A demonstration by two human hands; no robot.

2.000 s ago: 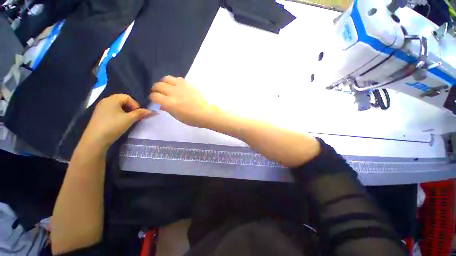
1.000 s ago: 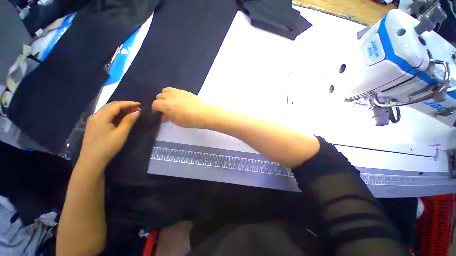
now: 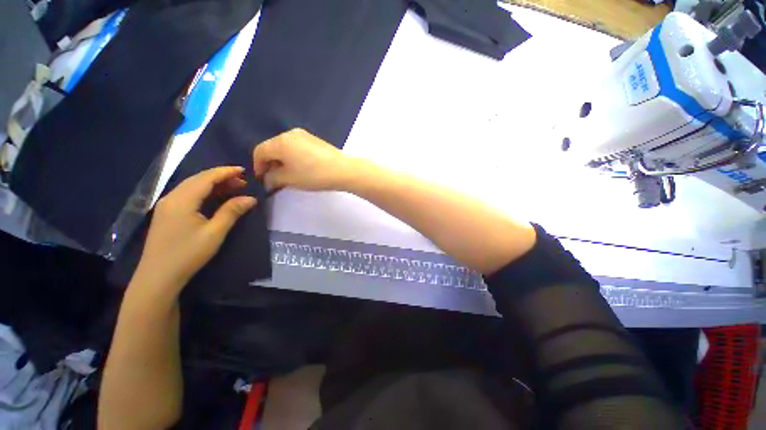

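A long black fabric panel (image 3: 315,76) lies on the white table left of the machine and hangs over its near edge. My right hand (image 3: 294,161) pinches the panel near its middle with curled fingers. My left hand (image 3: 201,214) is just left of it, over the same cloth, with thumb and fingertips apart; I cannot see cloth between them. A second black panel (image 3: 92,134) lies further left. The fingertips of my right hand are partly hidden.
The white sewing machine head (image 3: 680,92) stands at the right. A ruler strip (image 3: 378,267) runs along the near table edge. A small folded black piece (image 3: 474,27) lies at the top. A red basket (image 3: 729,378) is at lower right. Blue-white material (image 3: 197,105) shows between the panels.
Compared with two seconds ago, the small pale patch at my fingertips no longer shows. The black panel now covers more of the ruler's left end. My left thumb and fingers are further apart.
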